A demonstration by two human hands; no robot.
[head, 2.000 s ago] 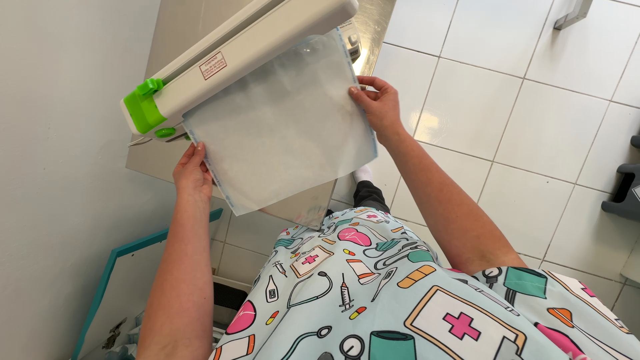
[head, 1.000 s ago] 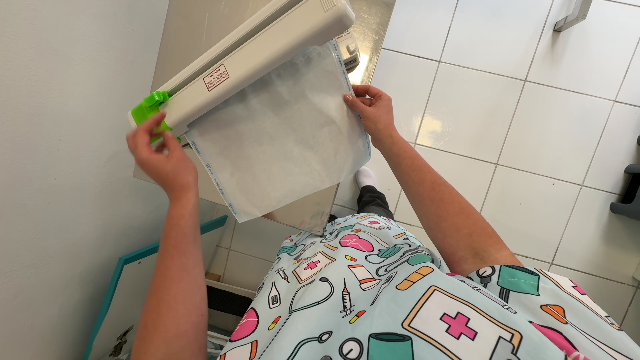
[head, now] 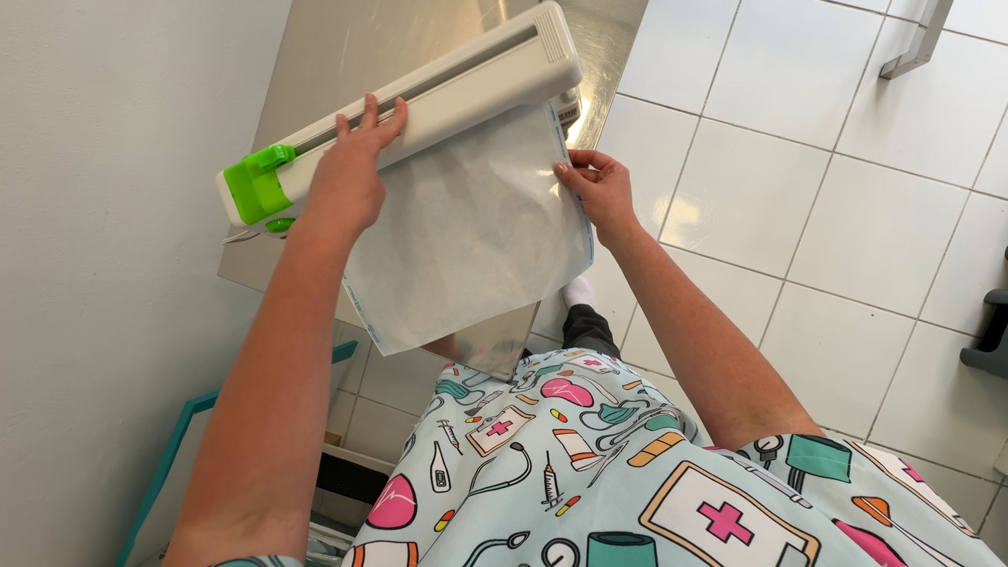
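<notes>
A long white sealing machine [head: 472, 75] with a green sliding handle [head: 258, 185] at its left end lies on a steel table. From under its near edge hangs a wide, translucent sterilization pouch [head: 472, 228] with blue-printed side edges. My left hand [head: 358, 161] rests on the machine's top, fingers spread across the slot, right of the green handle. Between thumb and fingers of my right hand [head: 594, 185] is the pouch's right edge, just below the machine's right end.
The steel table [head: 331, 55] stands against a white wall [head: 118, 197]. A teal-edged item [head: 169, 449] is at lower left, near a dark bin-like object [head: 350, 475]. A metal leg [head: 917, 47] stands on the tiled floor at upper right.
My left hand has gone from the pouch's left edge to the green handle, then right onto the machine's top. My right hand has stayed on the pouch's right edge.
</notes>
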